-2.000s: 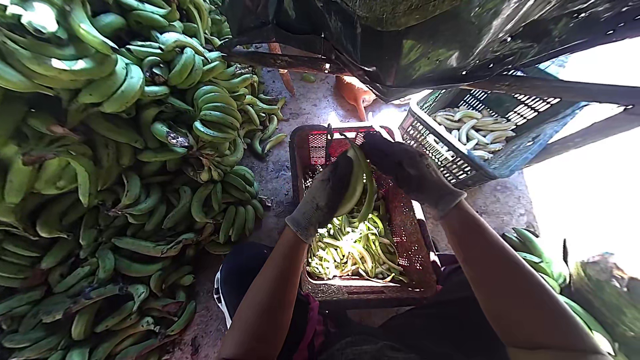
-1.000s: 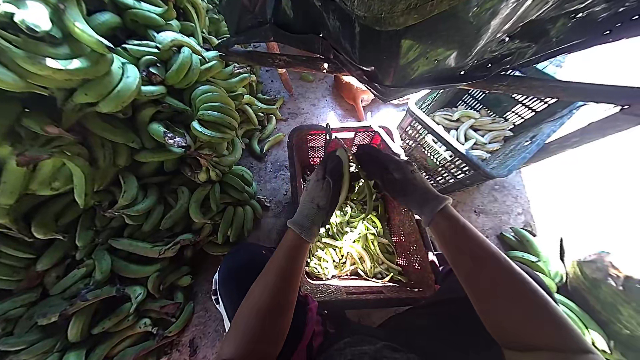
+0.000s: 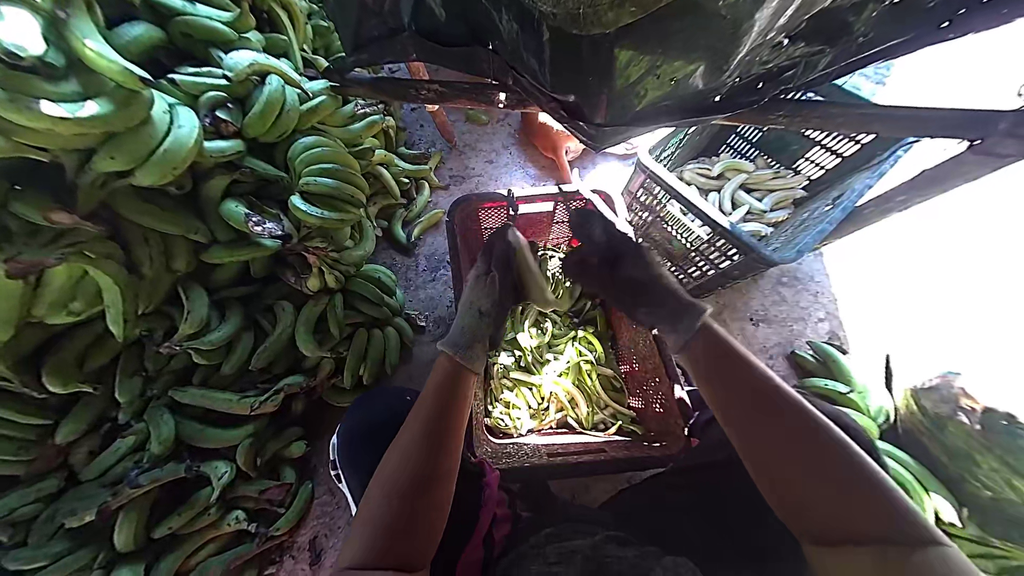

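Note:
My left hand (image 3: 490, 292), in a dark-palmed grey work glove, holds a plantain (image 3: 530, 270) that looks partly peeled, above a red plastic crate (image 3: 644, 384). Close by on the right is my right hand (image 3: 628, 268), in a like glove, with its fingers bent and blurred near the plantain's side. Whether it grips a tool or a strip of peel cannot be made out. Under both hands, green peel strips (image 3: 560, 376) lie heaped in the crate, brightly lit by the sun.
A large pile of green plantains (image 3: 224, 320) covers the left side. Peeled plantains (image 3: 744, 188) lie in a dark green plastic crate (image 3: 688, 240) at the upper right. Dark sheeting (image 3: 664, 64) hangs across the top over a pole. More green plantains (image 3: 840, 392) are at the lower right.
The plantain in my left hand has gone from green-skinned to paler. My right hand has shifted slightly about it.

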